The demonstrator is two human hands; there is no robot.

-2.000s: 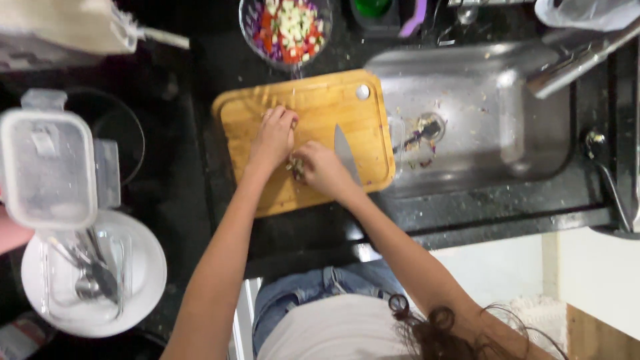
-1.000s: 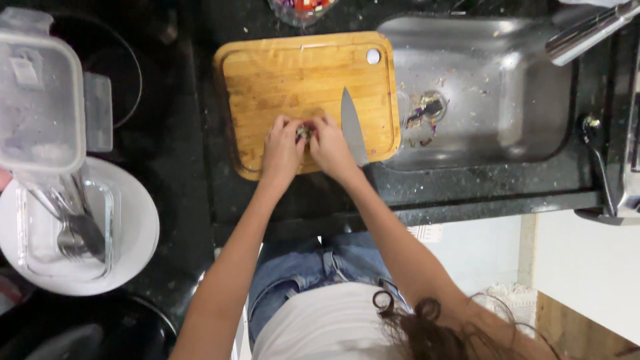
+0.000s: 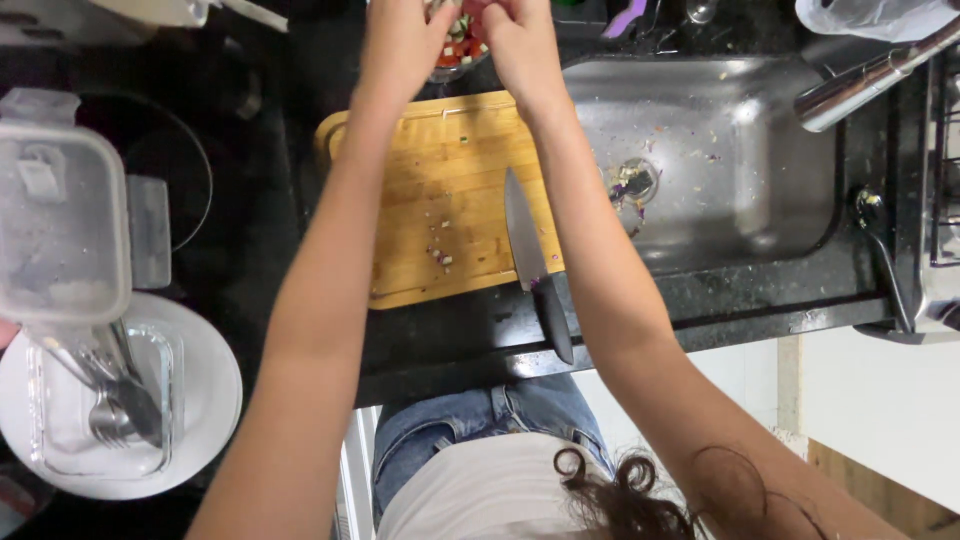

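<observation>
Both hands are over a clear bowl (image 3: 452, 73) of chopped vegetables at the top edge, where red and pale diced pieces show between them. My left hand (image 3: 405, 37) and my right hand (image 3: 519, 37) are partly cut off by the frame, their fingertips close together; whether they still hold any pieces is unclear. Below them lies a wooden cutting board (image 3: 450, 187) with a few small scraps on it. A kitchen knife (image 3: 527, 232) rests on the board's right part, its black handle sticking out over the counter's front edge.
Right of the board is a steel sink (image 3: 727, 165) with food scraps around its drain, and a faucet (image 3: 847, 90) reaches over it. A spoon (image 3: 885, 255) lies farther right. At left, a plastic lid (image 3: 60, 225) overhangs a white plate (image 3: 217, 420) bearing a glass container and cutlery.
Both hands have moved from the cutting board up to the bowl, away from my body. Small scraps now show on the board where the hands were. The view has shifted.
</observation>
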